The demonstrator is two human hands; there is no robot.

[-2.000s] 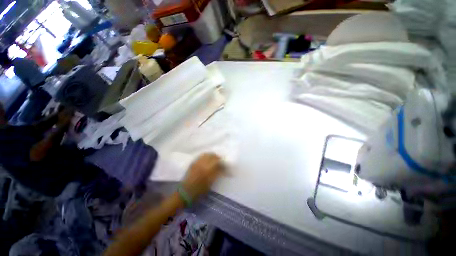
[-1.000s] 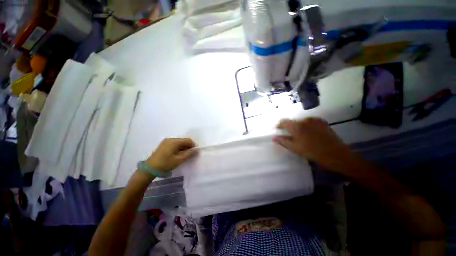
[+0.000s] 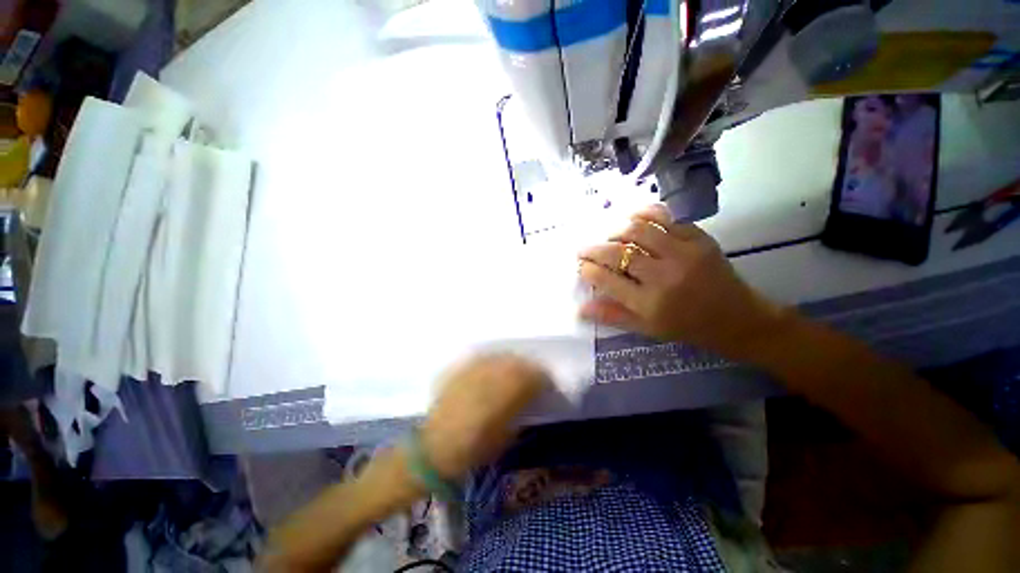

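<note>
A white fabric piece (image 3: pixel 447 325) lies on the machine table in front of the needle, its outline washed out by bright light. My right hand (image 3: pixel 660 274), with a ring, rests on its right end just below the presser foot and needle (image 3: pixel 610 185). My left hand (image 3: pixel 487 403), with a green wristband, is blurred at the fabric's near edge; whether its fingers grip the cloth is unclear. The white sewing machine head (image 3: pixel 548 67) with a blue stripe stands above the needle. A stubby grey attachment (image 3: pixel 690 185) sits right of the foot.
Overlapping white cut pieces (image 3: pixel 145 246) lie at the left table edge. A smartphone (image 3: pixel 884 174) lies right of the needle, with red-handled snips (image 3: pixel 984 215) beyond it. A ruler-marked grey edge (image 3: pixel 671 364) runs along the front. A person's arm (image 3: pixel 43 481) shows at far left.
The fabric has moved from the table's front edge onto the bed near the needle. My right hand has moved up to the foot; my left hand has moved right and nearer me. The view is closer.
</note>
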